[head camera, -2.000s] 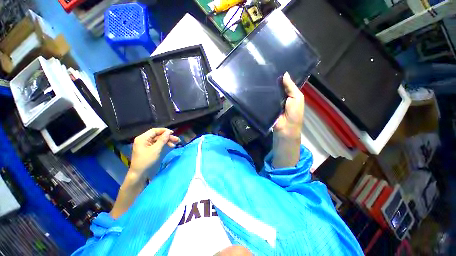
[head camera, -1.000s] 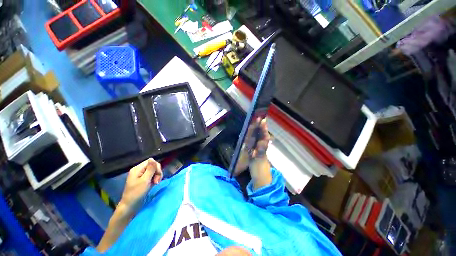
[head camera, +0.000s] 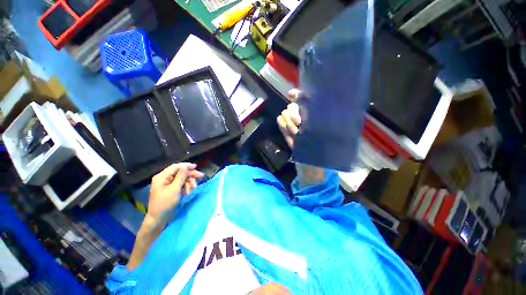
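A large glossy bluish tablet screen (head camera: 334, 92) stands tilted, nearly on edge, in front of my right side. My right hand (head camera: 291, 122) holds it by its lower left edge; the palm is hidden behind it. My left hand (head camera: 173, 183) is low in front of the jacket, fingers curled with thumb and fingertips close together; whether a small thing is pinched there cannot be told. The black foam tray (head camera: 171, 120) beyond it has two recesses, each with a dark panel; the right-hand one has shiny wrinkled film.
A black foam tray (head camera: 404, 86) lies on stacked white and red trays at right, partly behind the screen. A yellow-handled tool (head camera: 235, 15) lies on the green mat. A blue stool (head camera: 126, 55), red tray (head camera: 56, 40) and white tray pile (head camera: 43, 135) are at left.
The screen was face-up, then edge-on; now its bluish broad side shows, further right and higher. My right hand turned with it. My left hand's fingers were curled tighter a second ago and have loosened.
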